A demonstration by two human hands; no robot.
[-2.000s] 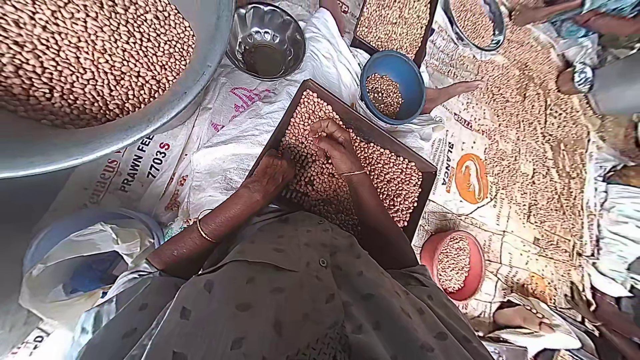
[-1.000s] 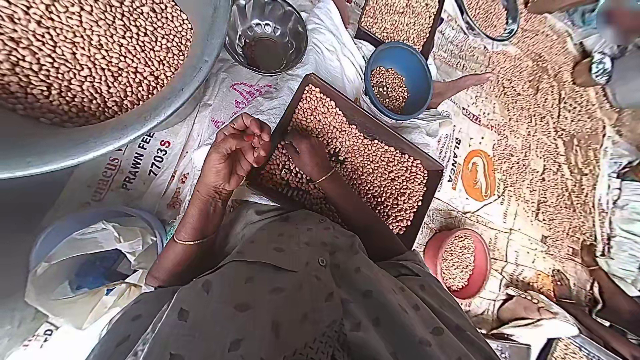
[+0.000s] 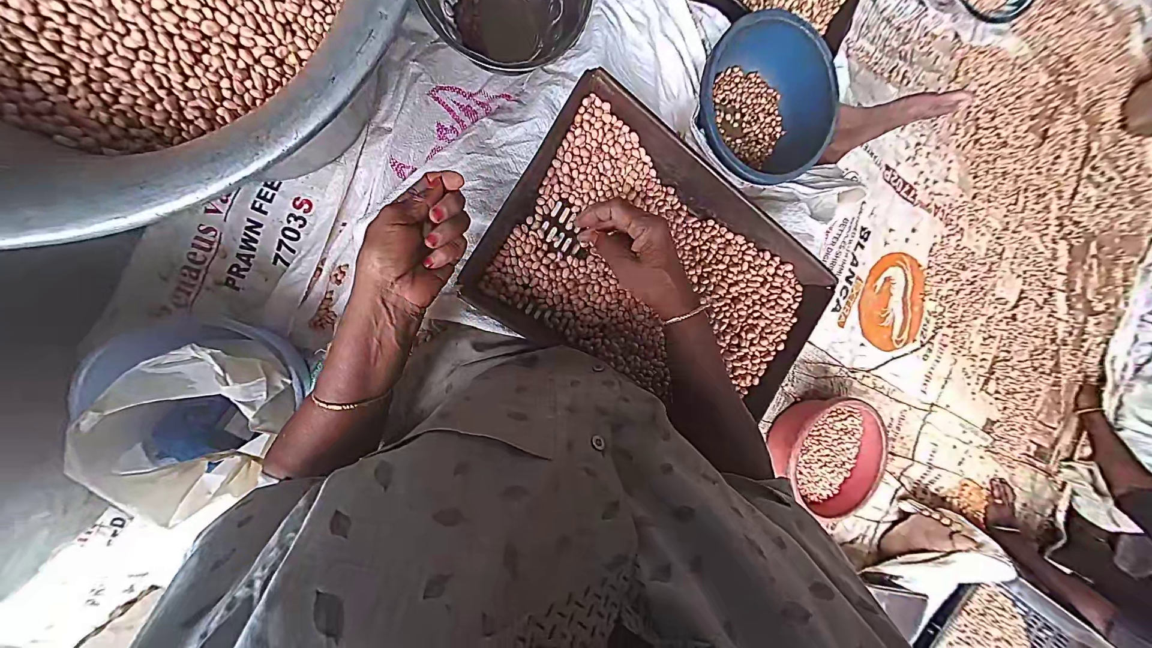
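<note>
A dark rectangular tray (image 3: 814,310) with a slotted bottom rests tilted across my lap, spread with pinkish-brown peanut kernels (image 3: 747,288). Over the kernels near its middle is my right hand (image 3: 634,252), fingertips pinched by a patch of bare slots; whether it holds a kernel cannot be told. My left hand (image 3: 418,238) is raised just left of the tray, palm up, fingers curled in; anything inside the curl is hidden. Each wrist has a thin bangle.
A large metal basin (image 3: 297,117) heaped with kernels stands upper left, beside a metal bowl (image 3: 585,18). A blue bowl (image 3: 810,81) and a pink bowl (image 3: 868,450) hold kernels at right. A bag-lined bucket (image 3: 288,355) is lower left. Other people's limbs and spread kernels (image 3: 1017,297) lie right.
Two seconds ago both hands were down at the tray. My left hand has since lifted away to the left of it. My right hand has shifted over the kernels.
</note>
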